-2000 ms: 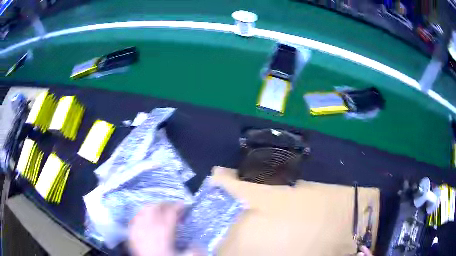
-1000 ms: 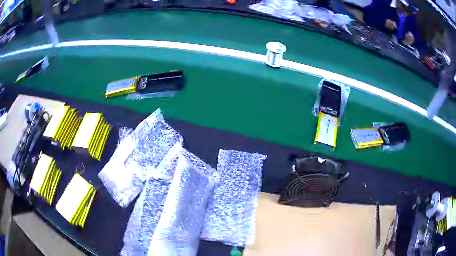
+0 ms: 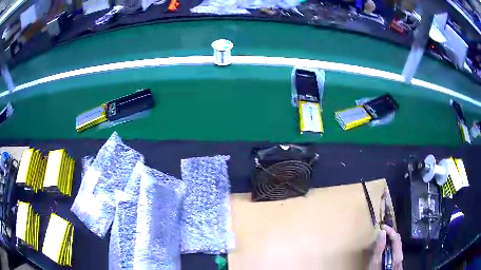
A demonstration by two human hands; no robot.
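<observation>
My right hand [image 3: 387,249] is at the lower right edge of the cardboard sheet [image 3: 295,227], its fingers closed on a dark, pen-like tool that looks like the soldering iron [image 3: 388,256]. A thin tip and curved tube show above the fingers. Slim dark tweezers (?) [image 3: 368,203] lie on the cardboard just left of the iron tip. My left hand is not in view. Clear bubble wrap bags [image 3: 153,221] lie in a pile left of the cardboard, with one flat bag [image 3: 206,205] beside the cardboard's left edge.
A black fan [image 3: 282,176] stands behind the cardboard. The solder feeder [image 3: 425,205] with its white spool [image 3: 435,170] is at the right. Yellow-edged battery stacks [image 3: 58,171] stand at the left. Black housings with batteries [image 3: 310,100] and a white reel [image 3: 222,52] are on the green belt.
The left hand, on the bubble wrap two seconds ago, has left the view. The flat bag now lies straight beside the pile. The right hand shows more fully, around the iron. The camera view has shifted.
</observation>
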